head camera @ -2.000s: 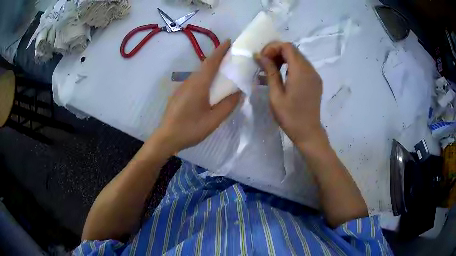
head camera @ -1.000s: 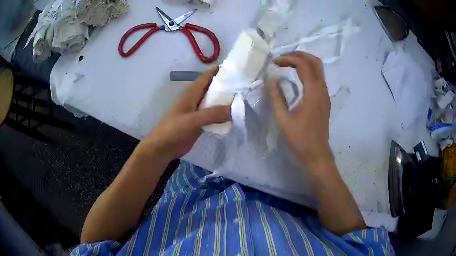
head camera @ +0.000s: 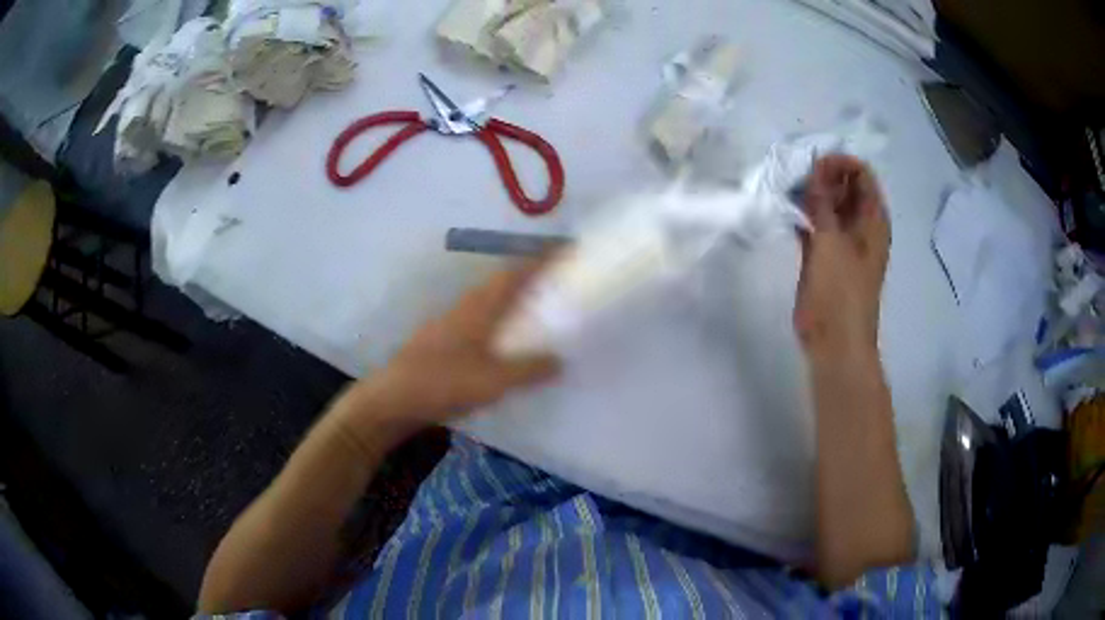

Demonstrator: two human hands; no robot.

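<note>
My left hand (head camera: pixel 467 345) holds the near end of a cream bundle (head camera: pixel 606 269), which is tilted and blurred by motion. White strip material (head camera: pixel 727 208) runs from the bundle to my right hand (head camera: pixel 845 230), whose fingers are closed on its far end at the right. A grey metal strip (head camera: pixel 503 242) lies on the table behind my left hand, its right part hidden. Red-handled scissors (head camera: pixel 524 170) lie with blades open beyond it. Another cream bundle with a white band (head camera: pixel 688 121) lies farther back.
Cream cloth bundles sit on the white table (head camera: pixel 400 297) at the back left (head camera: pixel 200 103) and back centre (head camera: pixel 521 34). An iron (head camera: pixel 963 484) stands at the right edge. White cloth (head camera: pixel 994 260) and scraps lie at the right. A stool (head camera: pixel 27 248) is at left.
My right hand has moved right and outward, pulling the white strip away from the bundle. The view has shifted, so more of the table's back shows.
</note>
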